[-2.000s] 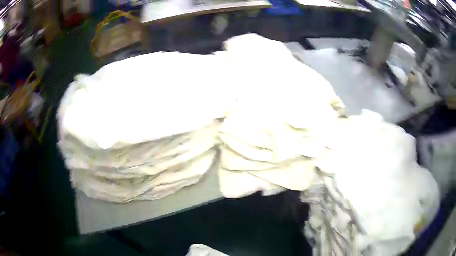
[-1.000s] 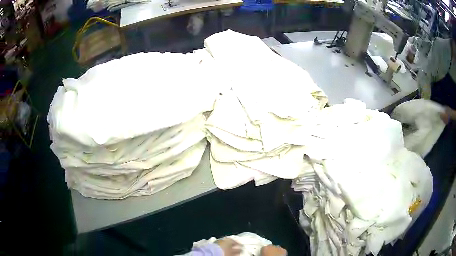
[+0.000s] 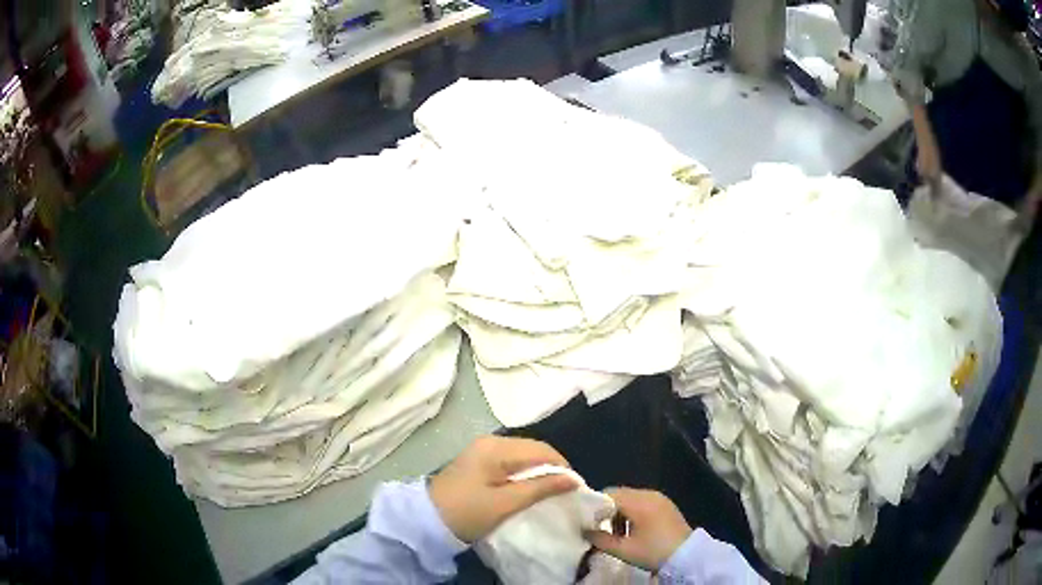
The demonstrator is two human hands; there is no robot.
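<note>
My left hand (image 3: 489, 486) and my right hand (image 3: 642, 528) are at the bottom centre, in light blue sleeves. Both pinch the edge of a white knit garment piece (image 3: 535, 542) that hangs bunched between them; its lower part is cut off by the picture's rim. Behind them a neat stack (image 3: 297, 274) of cream pieces lies at the left of the grey tabletop (image 3: 429, 454). A loosely overlapped pile (image 3: 560, 217) fans out beside it. A heap (image 3: 834, 320) of crumpled white pieces with ruffled lower edges is at the right.
A small yellow item (image 3: 964, 370) is on the heap's outer edge. A white machine table (image 3: 731, 109) with a sewing machine stands behind. A person (image 3: 971, 103) at the upper right holds white cloth. A yellow-framed brown item (image 3: 197, 171) stands at the upper left, near another machine table (image 3: 280, 86).
Both hands have come up from the bottom rim with the white piece. The view has shifted. The person at the right now shows more fully, holding cloth.
</note>
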